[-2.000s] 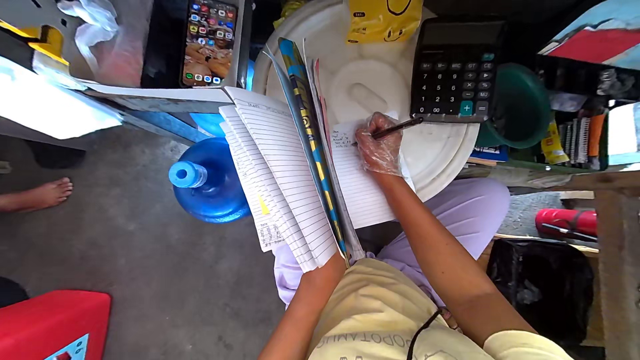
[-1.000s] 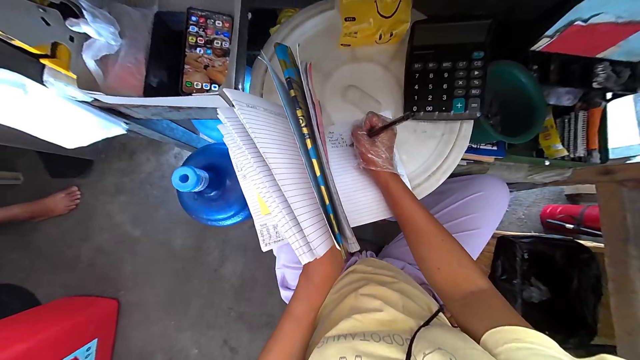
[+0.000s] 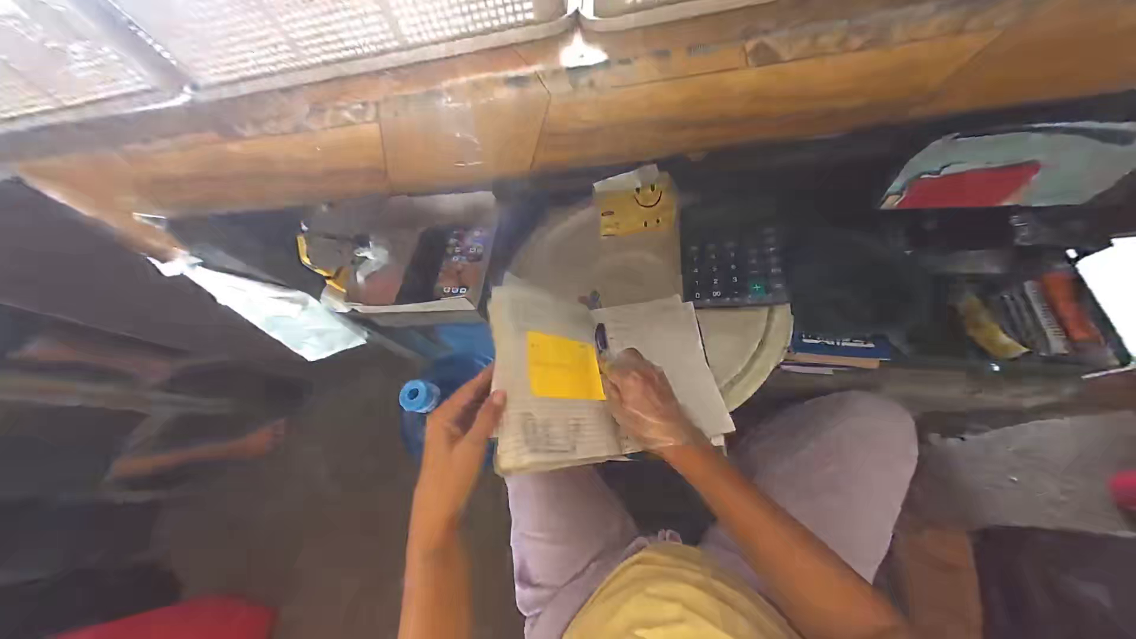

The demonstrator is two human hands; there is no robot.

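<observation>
An open lined notebook (image 3: 550, 435) lies partly over a round pale lid and my lap, with a yellow sticky note (image 3: 565, 366) on its left page. My left hand (image 3: 461, 426) is at the notebook's left edge, thumb on the page margin and fingers at or behind the edge. My right hand (image 3: 646, 399), in a clear plastic glove, rests over the inner part of the right page and holds a dark pen (image 3: 602, 339) pointing up. A black calculator (image 3: 735, 271) sits on the lid's right side, beyond the notebook. The view is blurred.
The round lid (image 3: 763, 351) also bears a yellow packet (image 3: 637, 209). A phone (image 3: 463, 260) lies in a tray at left. Below it stands a blue water jug (image 3: 419, 396). Books (image 3: 839, 346) sit under the right side. A wooden ledge (image 3: 461, 133) crosses above; a person's foot (image 3: 262, 439) is at left.
The notebook now lies opened flatter, showing a yellow note on its left page. My left hand has come up to its left edge. The view has tilted up, bringing in the wooden ledge.
</observation>
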